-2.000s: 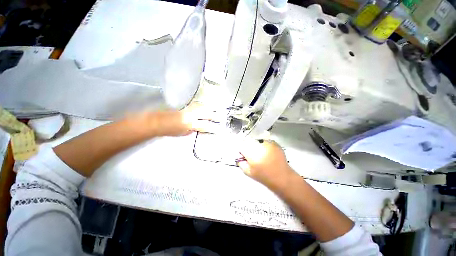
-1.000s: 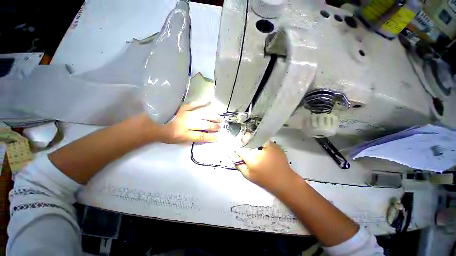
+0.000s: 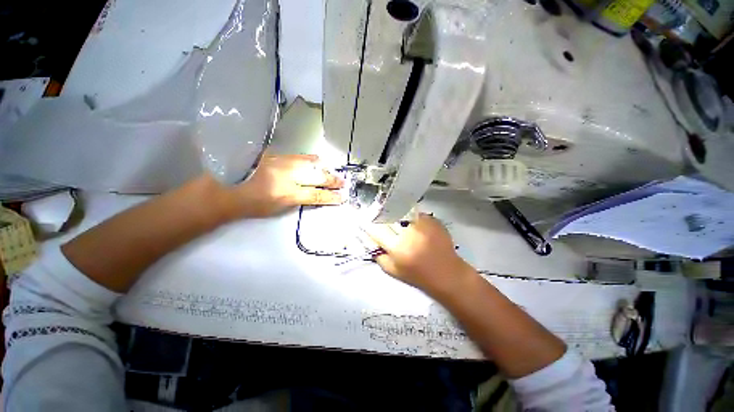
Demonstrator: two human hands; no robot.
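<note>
My left hand (image 3: 294,187) lies flat, fingers extended and slightly apart, on a curved cloth piece beside the needle area. A pale khaki part of the cloth (image 3: 301,121) shows behind this hand; the rest is washed out by glare. The presser foot (image 3: 366,191) is bright and blurred between my hands. My right hand (image 3: 420,248) is curled just right of it, low on the machine bed. A slim tool, apparently thread snips (image 3: 354,260), pokes from its fingertips, mostly hidden. The off-white machine head (image 3: 515,80) stands over them.
A plastic-wrapped lamp (image 3: 237,105) hangs left of the needle. Grey cut pieces (image 3: 105,153) lie at left, with yellow tickets (image 3: 14,240) at the edge. A black-handled tool (image 3: 523,228) and paper sheets (image 3: 652,217) lie right. A yellow-labelled bottle (image 3: 624,12) stands behind.
The whole view has shifted, so the machine, lamp and table appear farther left and higher. Both hands remain beside the needle area. The slim tool shows more at my right fingertips.
</note>
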